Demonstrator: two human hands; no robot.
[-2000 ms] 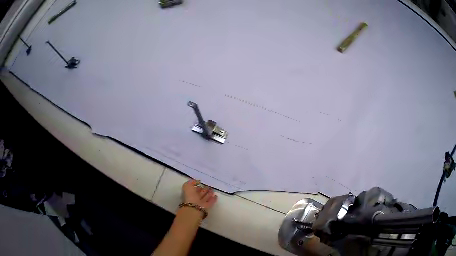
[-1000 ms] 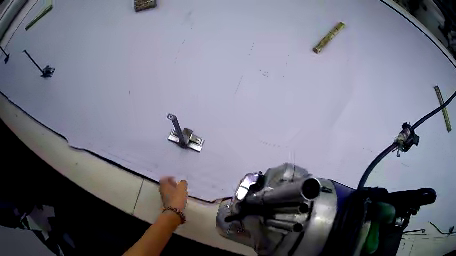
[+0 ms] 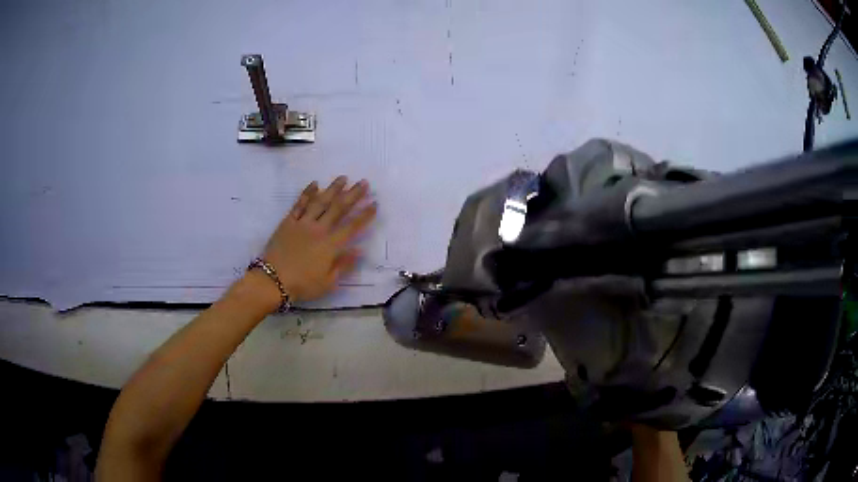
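Note:
My left hand (image 3: 315, 243) lies flat on the white paper marker (image 3: 141, 188), fingers spread, near the lay's front edge. The big grey cutting machine (image 3: 611, 320) fills the right side. Its shiny base plate (image 3: 470, 329) rests on the table edge strip, its rounded end at the lay's edge. The thin upright metal (image 3: 419, 277) at its front is at the lay's edge, right of my left hand. My right forearm shows below the machine; the machine hides my right hand. A cloth clamp (image 3: 276, 125) stands on the paper beyond my left hand, its lever up.
The cream table edge (image 3: 141, 348) runs along the front, with dark floor and scraps below. A black power cable (image 3: 811, 122) with a wrapped lump hangs at the right. Yellow-green bars (image 3: 767, 30) lie on the paper at the upper right.
The view has shifted closer. My left hand has moved from the lay's edge onto the paper and lies flat. The machine looks larger, with its front at the edge. My right forearm has come into view.

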